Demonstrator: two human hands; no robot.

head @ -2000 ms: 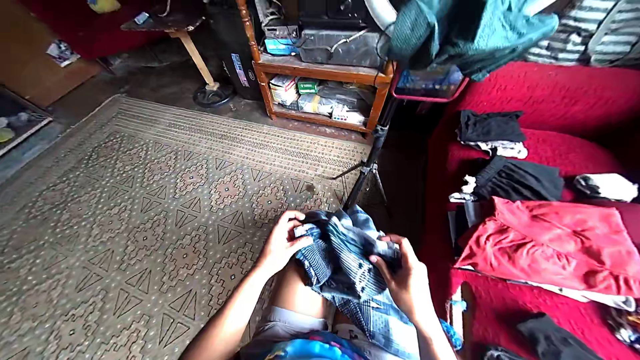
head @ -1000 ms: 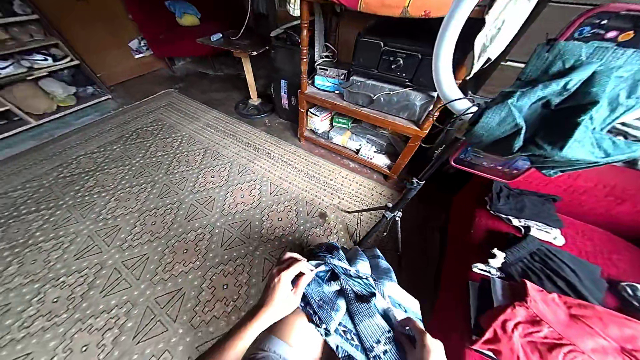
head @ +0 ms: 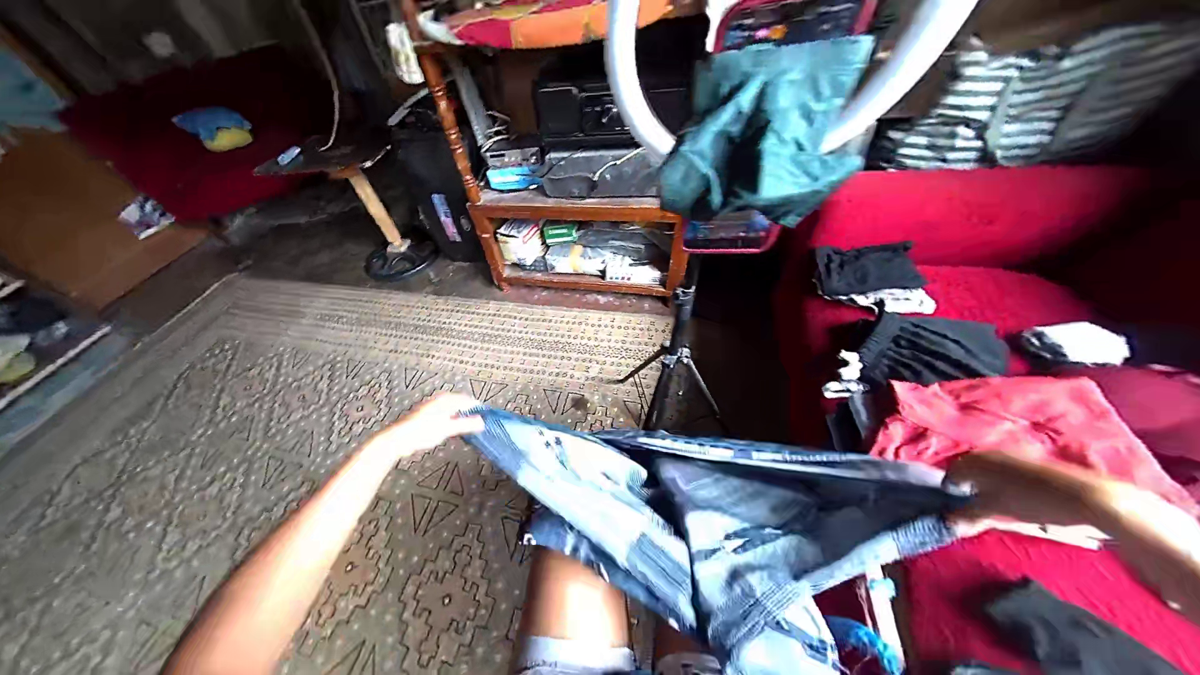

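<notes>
A blue patterned garment [head: 750, 525] is stretched wide above the person's knees. My left hand [head: 436, 427] grips its upper left corner, and my right hand [head: 1008, 492], somewhat blurred, holds the opposite corner over the red sofa. The cloth sags between the two hands, with its opening toward the top. Beside my right hand a coral-red garment [head: 1022, 422] lies spread on the sofa. Black folded clothes [head: 928, 347] lie farther back on the seat.
A black tripod [head: 670, 361] stands on the patterned rug [head: 375, 450] ahead. Behind it are a wooden shelf [head: 581, 206] and a teal garment [head: 769, 131] hanging by a white ring [head: 633, 84]. The red sofa [head: 947, 211] fills the right side; a small table [head: 323, 159] stands back left.
My hands have moved far apart, and the blue garment, bunched between them before, is now spread out. The view has shifted to the right since one second ago.
</notes>
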